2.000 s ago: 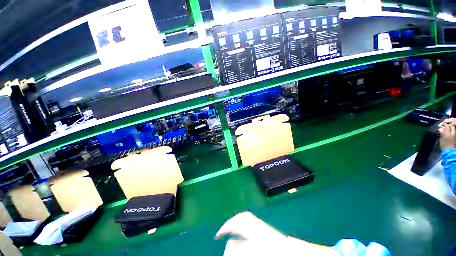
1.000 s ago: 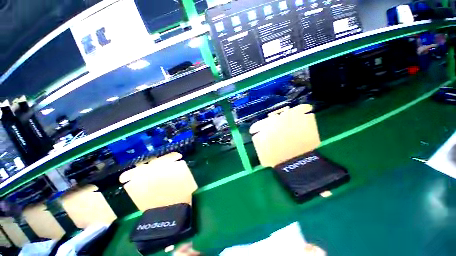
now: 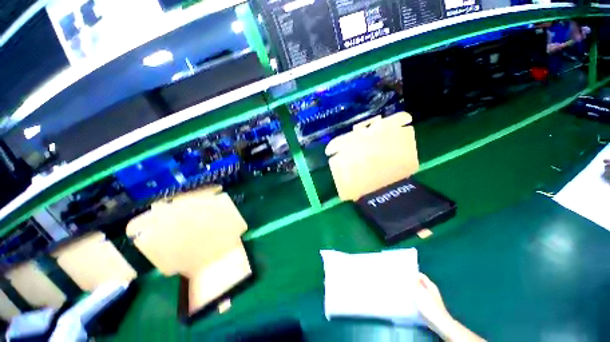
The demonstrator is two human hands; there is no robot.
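Note:
My right hand comes in from the bottom right and grips the right edge of a white bag or sheet, which looks flat and roughly square. My left hand is not in view. A dark, blurred thing, cut off by the bottom edge, may be the black zip case. The open retail box left of the middle has its tan lid raised, and its tan inside shows with no case in it. Another open box to the right has its lid up and holds a black TOPDON case.
More open boxes with tan lids stand at the left, with white bags on or in them. A green-framed shelf with printed black cartons runs above the green bench. A white sheet lies at the right; a person stands in the far background.
The black TOPDON case has left the box left of the middle. The white bag has come up into fuller view in my right hand. My left hand has gone out of view.

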